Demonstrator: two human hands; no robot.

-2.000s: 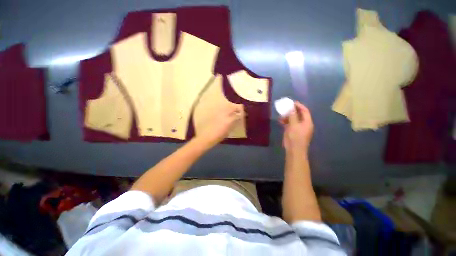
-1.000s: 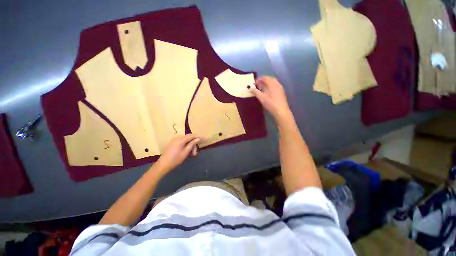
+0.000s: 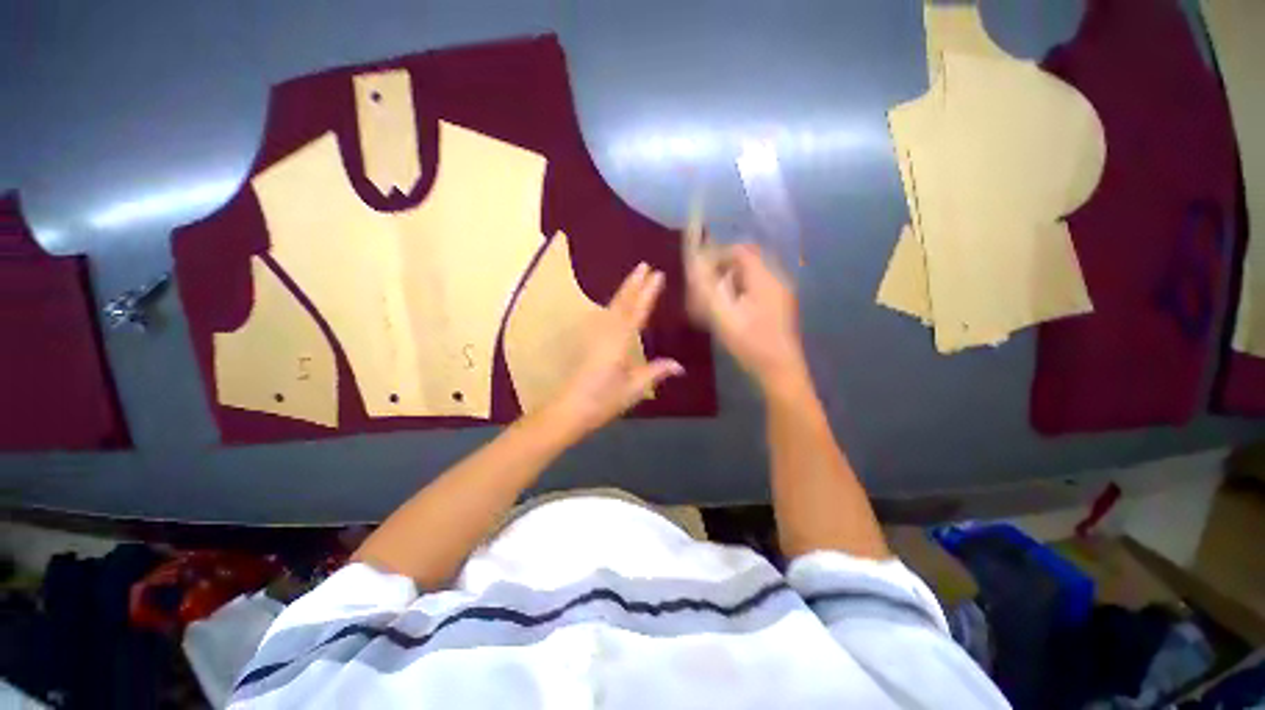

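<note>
A large tan body pattern point(image 3: 405, 284) lies on the stacked maroon fabric point(image 3: 611, 180). A narrow notched tab point(image 3: 387, 132) lies in its neck opening. Side panels lie at the left point(image 3: 278, 354) and right point(image 3: 544, 326). My left hand point(image 3: 611, 364) is over the right panel, fingers apart and empty, hiding part of it. My right hand point(image 3: 749, 308) is blurred at the fabric's right edge. It pinches a thin tan piece point(image 3: 695, 229), seen nearly edge-on, which looks like the small curved pattern piece. No chalk can be made out.
A clear ruler point(image 3: 766, 187) lies right of the fabric on the grey table point(image 3: 832, 416). Beyond it are a loose tan pattern pile point(image 3: 992, 194) and a maroon piece with a blue mark point(image 3: 1138, 250). Silver metal clamp point(image 3: 136, 300) and more maroon fabric point(image 3: 49, 354) are at left.
The small curved piece is off the fabric and appears raised in my right hand. My left hand has moved from the right panel's lower-left corner up over its right side, fingers spread. The view has turned.
</note>
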